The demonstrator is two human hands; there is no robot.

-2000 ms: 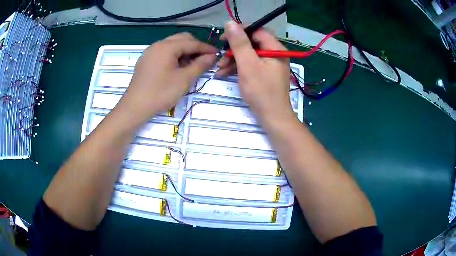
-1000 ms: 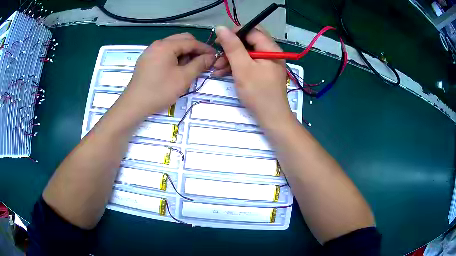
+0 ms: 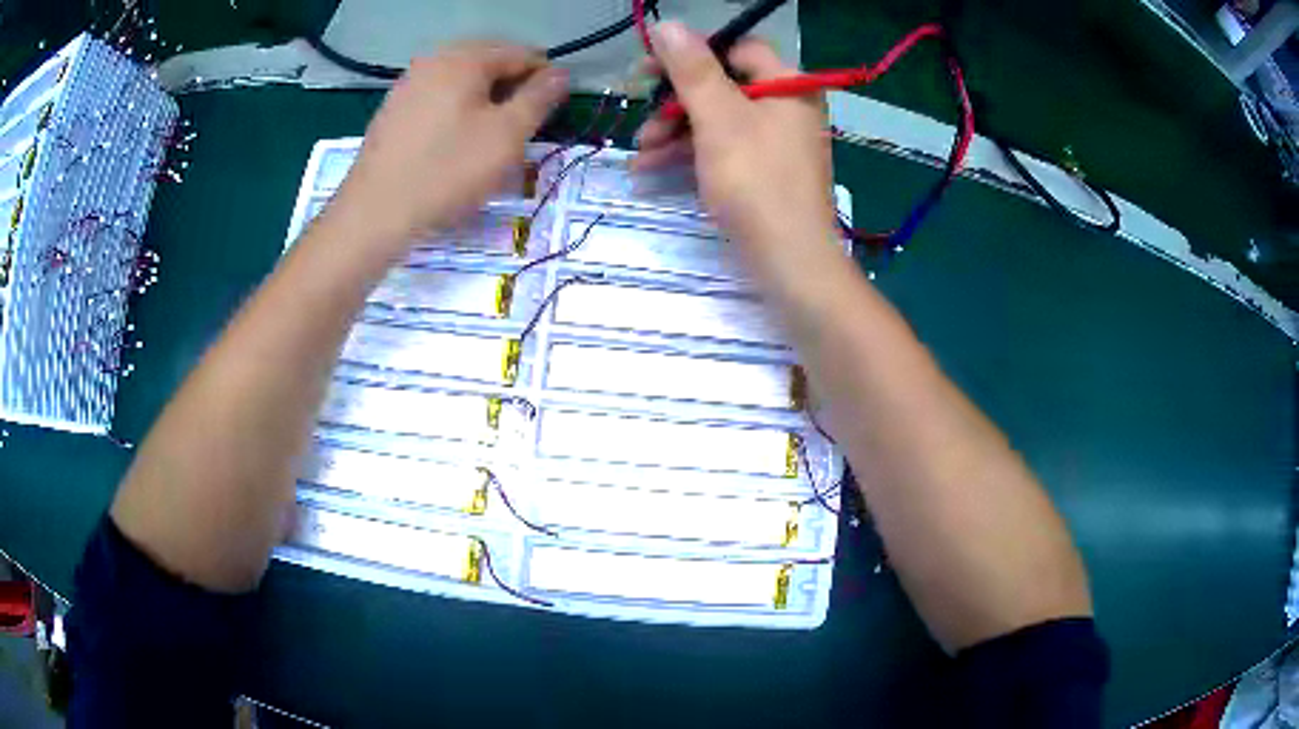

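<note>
A white blister tray (image 3: 534, 577) holds two columns of flat white pouch cells (image 3: 653, 382) with yellow tape at their wire ends. My right hand (image 3: 741, 143) holds the red test probe (image 3: 809, 86) and the black test probe (image 3: 747, 23) together above the tray's far edge; their tips are hidden or blurred. My left hand (image 3: 453, 140) is over the tray's far left part, thumb and fingertips close together, blurred. Whether it pinches anything cannot be made out. Thin lead wires (image 3: 559, 160) stand up between the hands, apart from the left fingertips.
Stacked ridged trays (image 3: 71, 257) with many hanging connectors stand at the left. A black cable (image 3: 359, 66) runs along the pale rail (image 3: 912, 135) at the back. Red and blue-black test leads (image 3: 963, 121) loop at the right. A red object (image 3: 17, 607) is at the lower left.
My left hand has moved left and away from the probes and the wires. My right hand has shifted slightly up with both probes. The view has shifted a little.
</note>
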